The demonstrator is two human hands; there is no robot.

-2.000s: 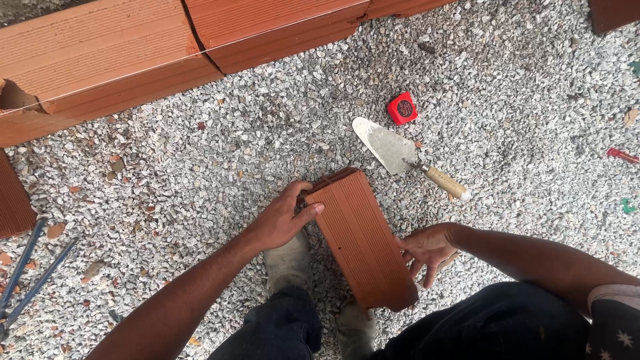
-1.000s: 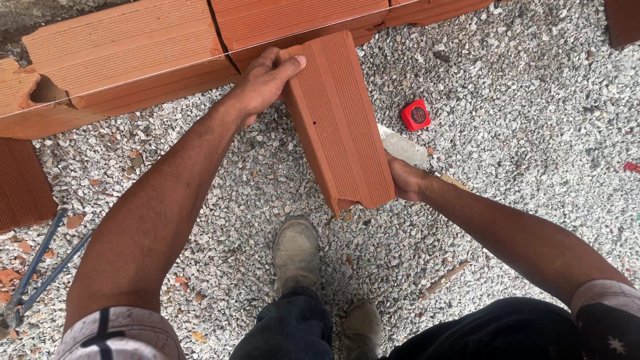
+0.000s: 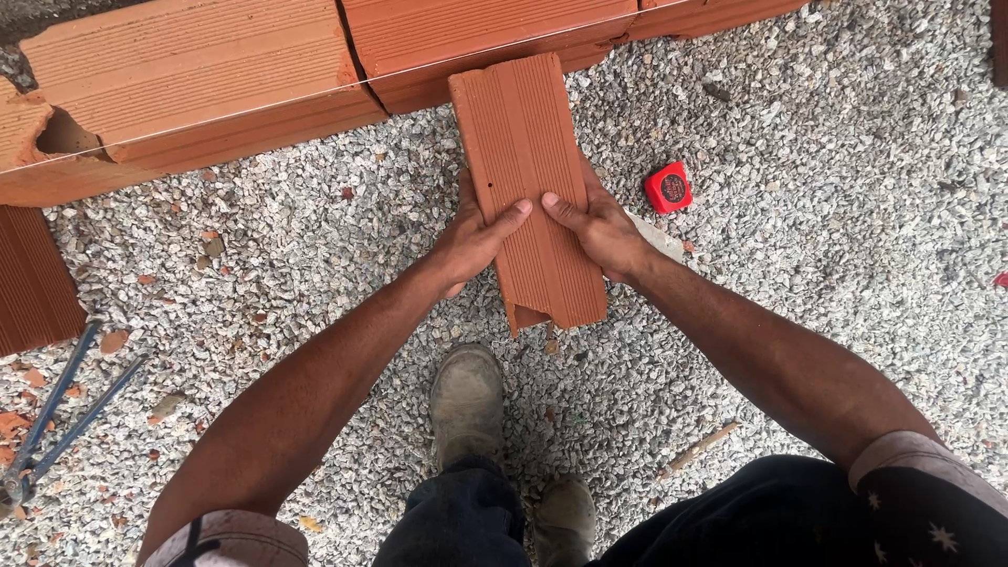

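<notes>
A ribbed hollow clay block (image 3: 524,150) is held between my two hands over the gravel, its chipped end toward my boots. My left hand (image 3: 476,240) grips its left side and my right hand (image 3: 606,228) its right side, both thumbs lying on the ribbed face. The far end overlaps, in view, the front of a row of clay blocks (image 3: 488,31); whether they touch I cannot tell. A taut string line (image 3: 260,76) runs along that row. Partly hidden behind my right hand and forearm is the trowel's metal blade (image 3: 657,238), its handle out of sight.
A red tape measure (image 3: 668,188) lies on the gravel right of the block. At the left are another clay block (image 3: 35,283), a long-handled metal tool (image 3: 59,417) and broken clay pieces. My boot (image 3: 468,405) stands below the held block. A small stick (image 3: 699,449) lies at lower right.
The held block has moved up from near my boots toward the block row, then become more upright in view. My left hand has shifted from its far end to its left side.
</notes>
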